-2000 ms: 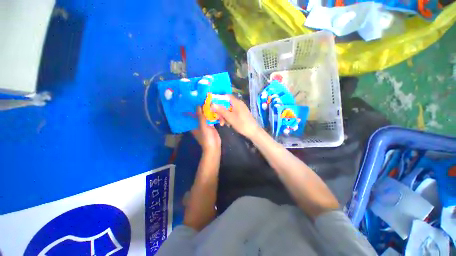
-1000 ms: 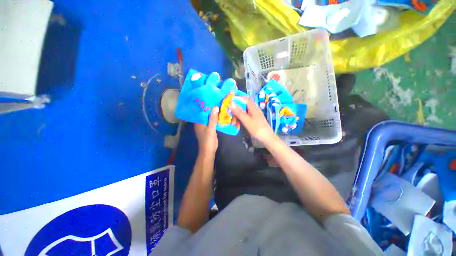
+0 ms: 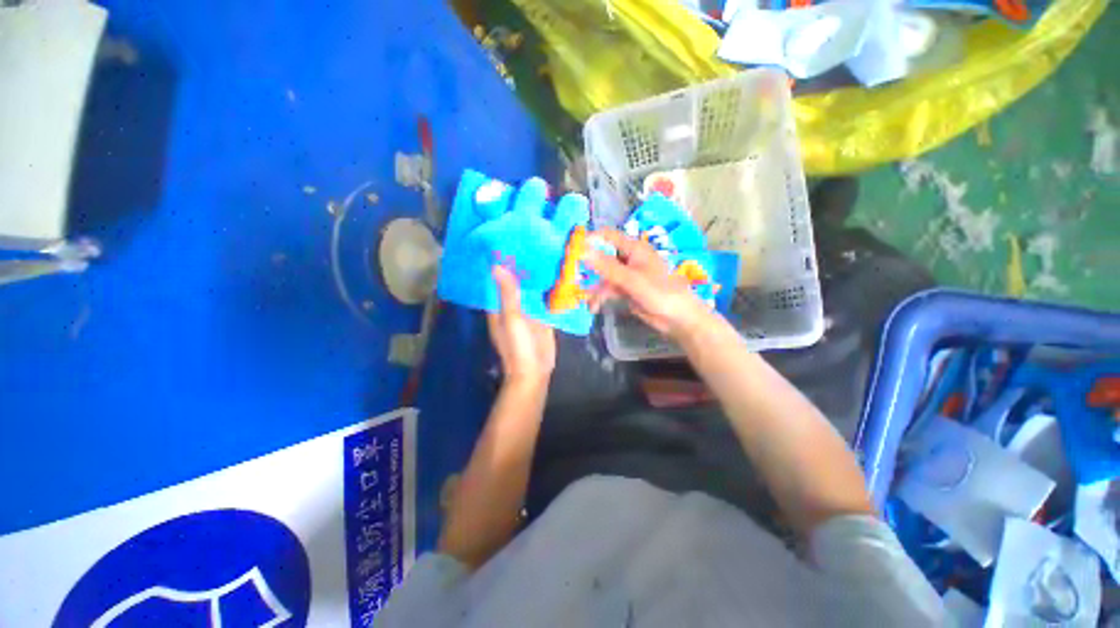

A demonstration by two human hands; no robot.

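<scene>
A floppy blue sewn panel [image 3: 501,252] with raised blue lobes, a white patch and an orange part [image 3: 569,272] is held between both hands. My left hand [image 3: 523,331] grips its lower edge, with the thumb on the blue face. My right hand [image 3: 645,280] holds its right side by the orange part. The pale filling nozzle [image 3: 409,260] on the machine wall is just left of the panel. No tube shows there, and the panel hides part of the area beside the nozzle.
The perforated basket [image 3: 805,276] holds several blue pieces [image 3: 669,227] right of my hands. A blue tub [image 3: 903,356] of pieces is lower right. A yellow sack [image 3: 897,141] with pieces is top right. The blue machine wall [image 3: 246,282] fills the left.
The panel came away from the nozzle, uncovering it, and turned slightly. My right hand has shifted a little right along the panel. The view has shifted slightly.
</scene>
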